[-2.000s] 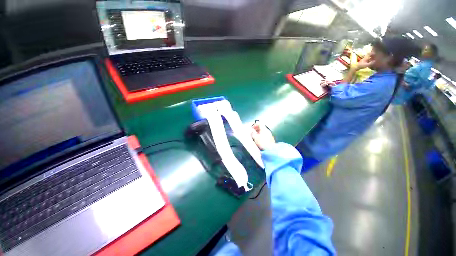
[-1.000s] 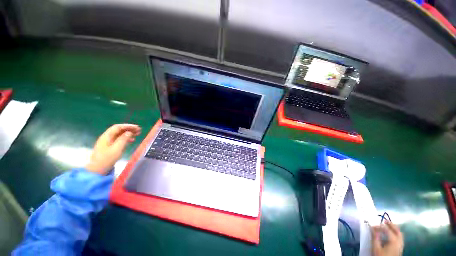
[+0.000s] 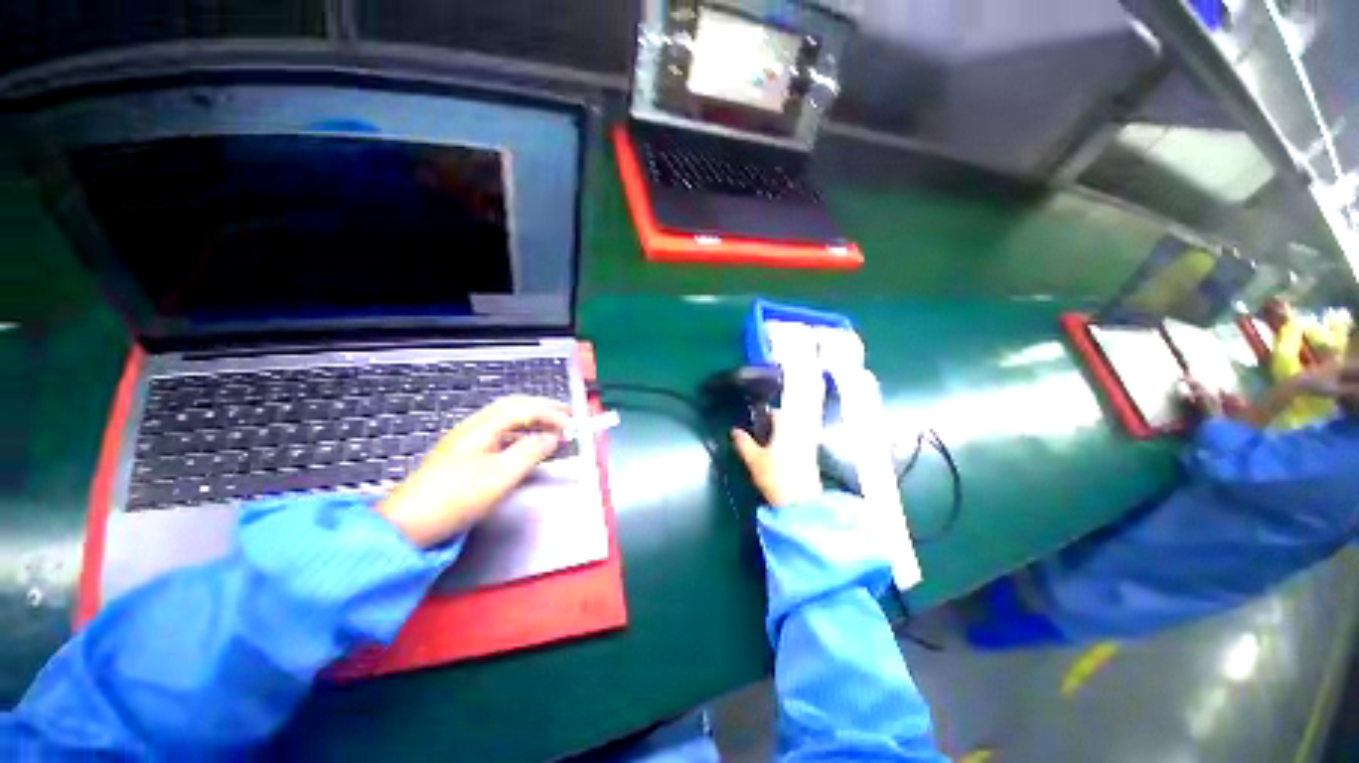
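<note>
A silver-grey laptop stands open on a red tray, a black window on its screen. My left hand is over the right side of its keyboard, a small white slip pinched at the fingertips. My right hand is at the black handheld scanner and the long white strips; it hides part of both. Whether it grips either is unclear. The strips hang from a blue box.
A second laptop stands on a red tray behind. A black cable runs from the laptop's right side; another loops right of the strips. A person in a blue smock is at the right, near more laptops on red trays.
My left hand has moved right, from beside the laptop to over its keyboard. My right hand has moved from the outer strip up to the scanner. The view has swung right.
</note>
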